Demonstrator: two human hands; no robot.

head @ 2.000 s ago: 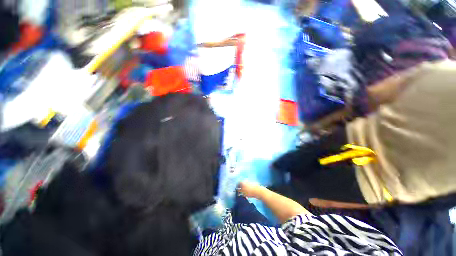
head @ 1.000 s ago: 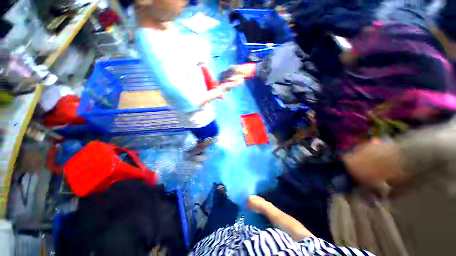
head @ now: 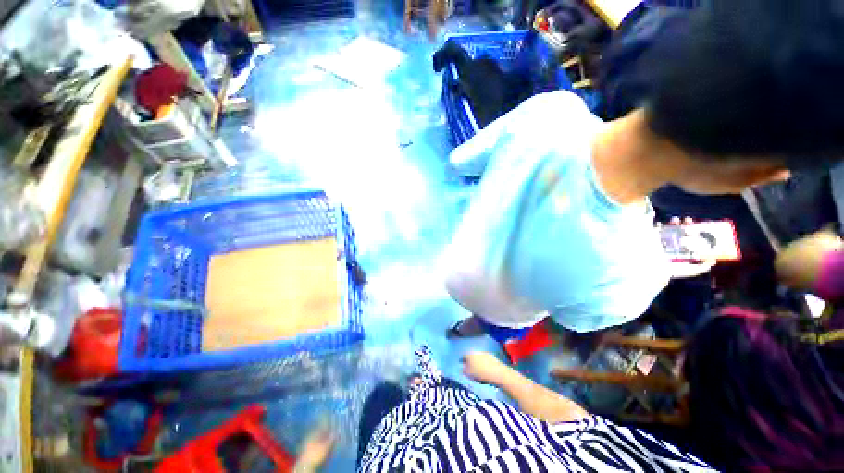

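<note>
A blue plastic crate (head: 242,349) with lattice sides stands on the floor to the left in front of me, with a flat brown board (head: 273,291) in its bottom. My right hand (head: 481,368) hangs low at the bottom centre, right of the crate and apart from it. It is small, and its fingers are not clear. My left hand (head: 316,449) is a blur at the bottom edge, below the crate and beside a red plastic stool (head: 217,443). I cannot tell whether either hand holds anything.
A person in a pale blue top (head: 546,222) stands close at right, holding a red-edged phone (head: 701,241). Behind is another blue crate (head: 460,109) with dark cloth. A cluttered wood-edged table (head: 69,189) runs along the left. Another person's dark and pink clothing is at lower right.
The person in the pale top has shifted from left of centre to the right. The brown-board crate now shows fully. The dark garment heap at lower left is out of view, and my left hand has appeared.
</note>
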